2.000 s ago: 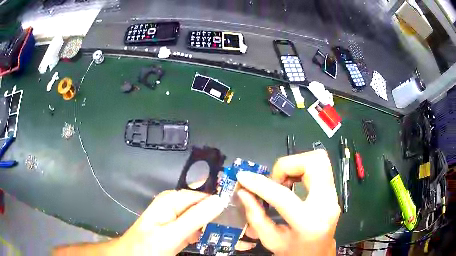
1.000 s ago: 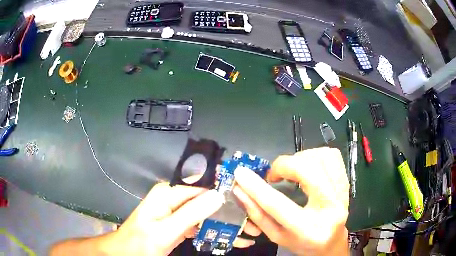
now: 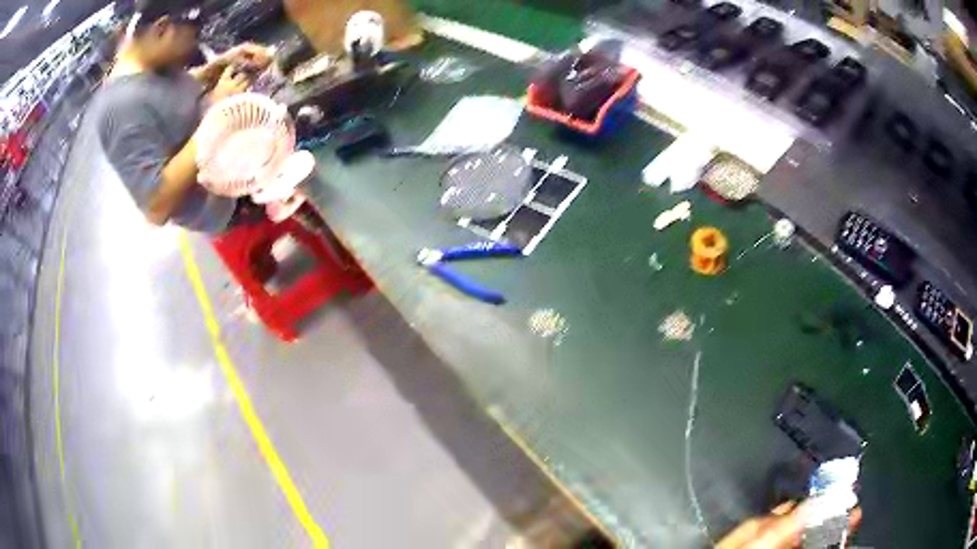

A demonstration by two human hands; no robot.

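My left hand (image 3: 773,529) is at the bottom right of the view, cut off by the lower edge and blurred. Its fingers hold the circuit board (image 3: 835,485), which looks washed-out blue and silver. A small part of my right hand (image 3: 854,519) shows at the board's right side, touching it; the rest is hidden or out of the picture. A dark blurred shape beside the board may be the black speaker holder (image 3: 791,479). The empty black housing (image 3: 818,423) lies on the green mat just above the board.
Blue-handled cutters (image 3: 471,268), a copper-coloured spool (image 3: 708,250) and a red-rimmed bin (image 3: 584,94) are on the bench. Solder wire (image 3: 692,429) runs along the mat. Keypad phones (image 3: 876,245) lie on the raised shelf. A person (image 3: 161,118) sits at upper left behind a pink fan (image 3: 245,145).
The view has swung far to the left, so the hands, board and housing now appear at the lower right. The floor, the fan and another person have come into view.
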